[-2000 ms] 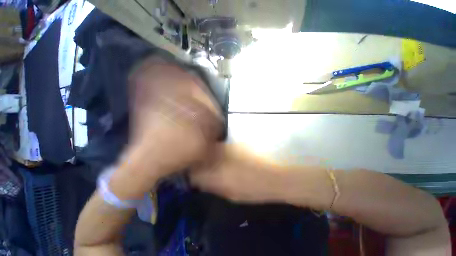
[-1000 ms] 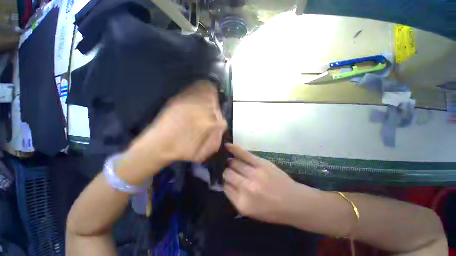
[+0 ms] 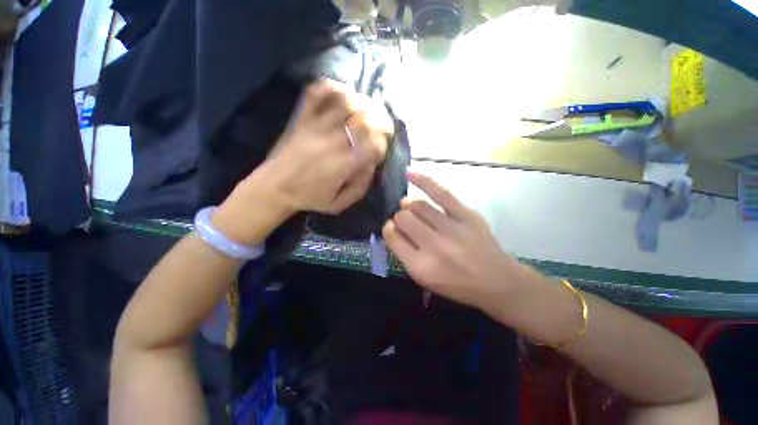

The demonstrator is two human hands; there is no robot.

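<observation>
The black garment piece [image 3: 249, 58] spreads over the left of the table up to the machine's needle area, which is washed out by glare. My left hand [image 3: 332, 149], with a ring and a pale bangle, is closed on the cloth just in front of the needle area; its fingertips are partly hidden. My right hand [image 3: 440, 232] pinches the cloth's near right edge, its index finger stretched along it. A small light grey strip [image 3: 379, 256] hangs below the cloth between my hands.
Blue-handled snips [image 3: 611, 108] and yellow-green snips [image 3: 613, 124] lie right of the needle area, beside crumpled grey scraps [image 3: 652, 207] and a yellow printed patch [image 3: 687, 81]. A dark blue basket [image 3: 31, 332] stands at lower left. The table's green front edge [image 3: 657, 296] curves across.
The cloth now lies more spread out at the left. My hands were blurred and overlapping; they are now side by side at the cloth's right edge, slightly higher and further right than a second ago.
</observation>
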